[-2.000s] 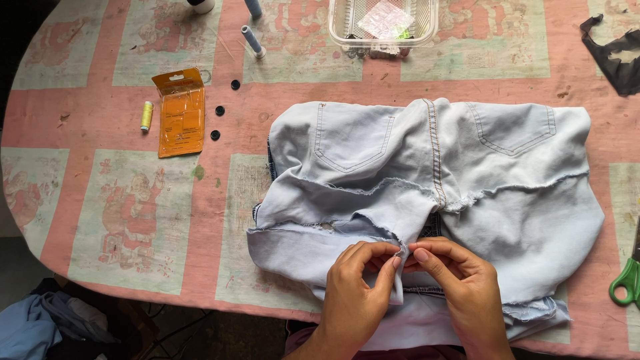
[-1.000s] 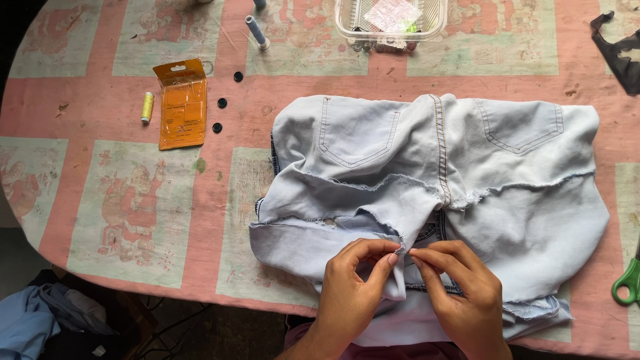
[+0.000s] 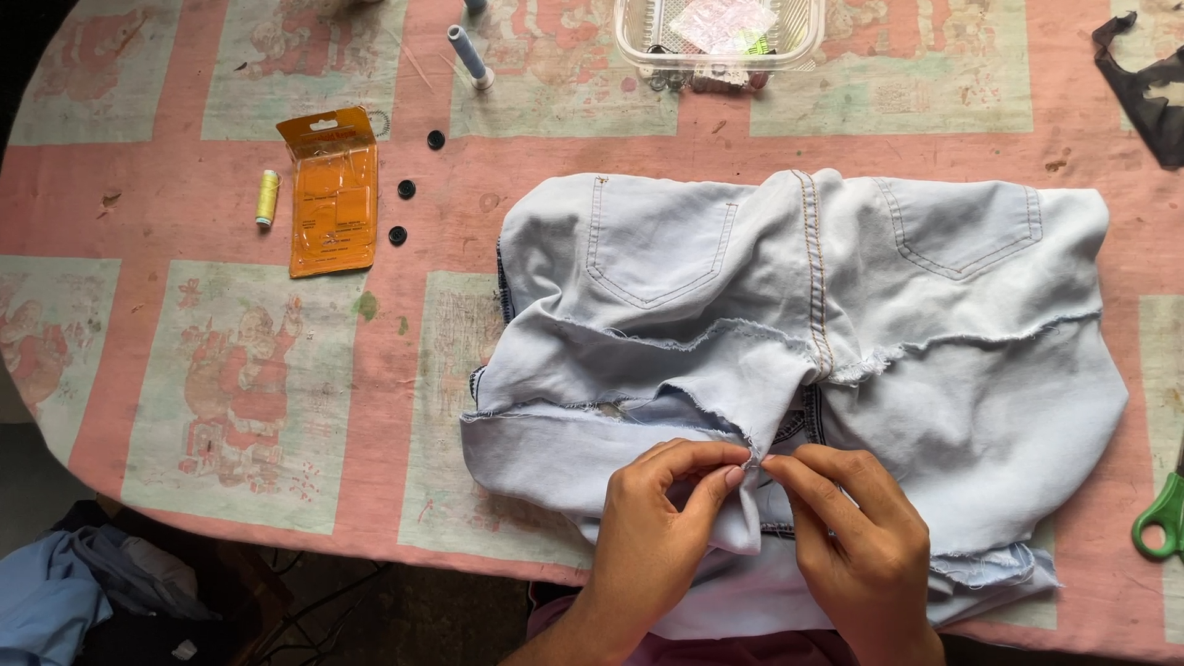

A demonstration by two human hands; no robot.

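Light blue denim garment (image 3: 971, 407) with frayed cut edges and stitched pocket outlines lies spread over the near side of the table. My left hand (image 3: 671, 518) pinches a frayed edge of the denim between thumb and index finger, near the middle of the garment. Close beside it, my right hand (image 3: 851, 527) has its thumb and index fingertips together at the same edge. Whether a needle or thread is between the right fingertips is too small to tell. Dark seams show through the gap behind my hands.
An orange needle packet (image 3: 333, 208), a yellow thread spool (image 3: 267, 198) and black buttons (image 3: 398, 236) lie at left. Beyond are a blue thread spool (image 3: 470, 57) and a clear plastic container (image 3: 721, 60). Green-handled scissors (image 3: 1160, 518) and black cloth (image 3: 1138, 88) are at right.
Both hands stay at the same frayed edge; the right fingertips have shifted slightly relative to the left ones. The garment lies much as before.
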